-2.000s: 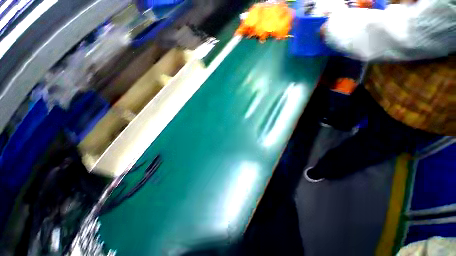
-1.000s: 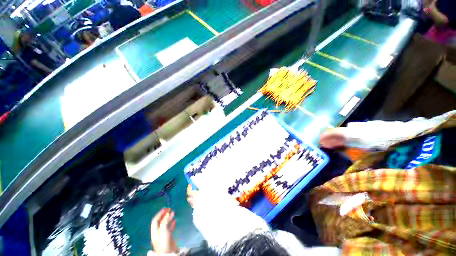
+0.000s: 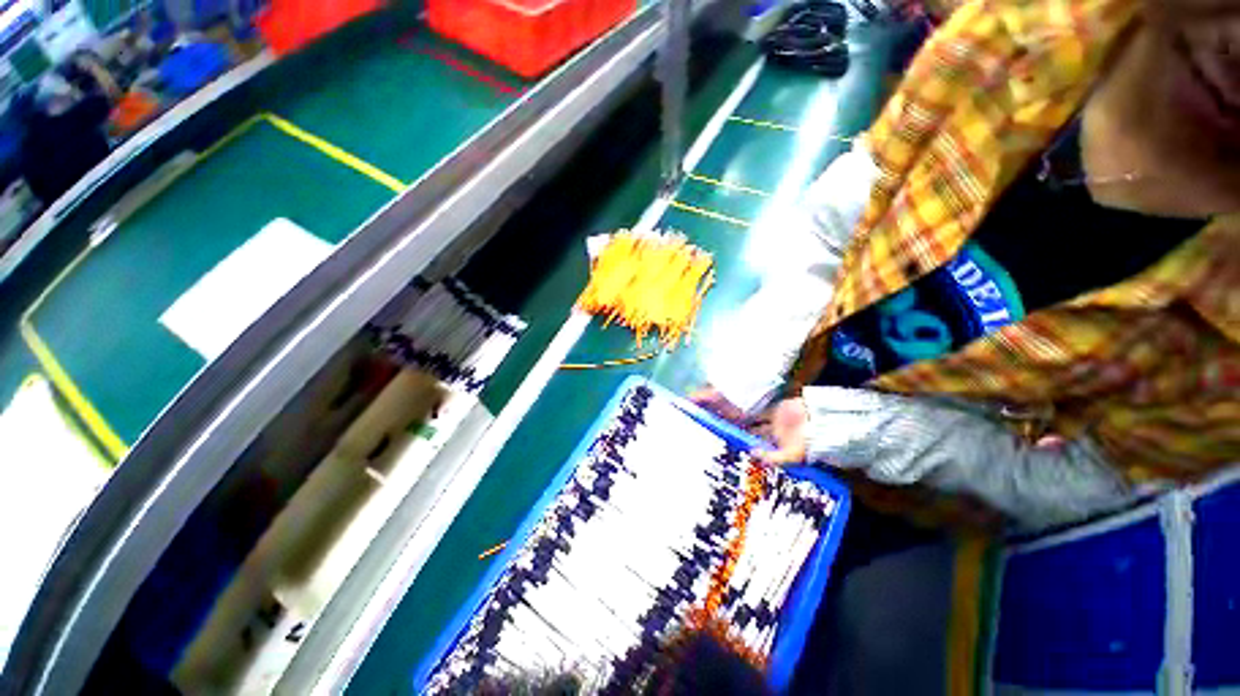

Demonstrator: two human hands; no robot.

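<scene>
A blue tote (image 3: 812, 578) lies at the lower middle on the green bench, cut off by the bottom edge. It holds dense rows of white wire pieces (image 3: 619, 524) with black ends, and a strip of orange ends (image 3: 738, 544) runs between rows at the right. Another person's hands (image 3: 778, 424) are at the tote's far edge. A dark, fuzzy shape (image 3: 707, 669) covers part of the tote at the bottom; I cannot tell what it is. Neither my left hand nor my right hand can be made out.
An orange wire heap (image 3: 650, 283) lies beyond the tote, with a loose orange strand. A cream divided tray (image 3: 356, 476) and more white pieces (image 3: 449, 331) are at the left, by the metal-edged raised line (image 3: 340, 231). Black coils (image 3: 806, 38) lie farther back. A person in plaid stands right.
The view has swung, and the tote now sits lower in the picture. The person in plaid now has both hands at its far edge. The hand and white sleeve seen at the lower middle are gone.
</scene>
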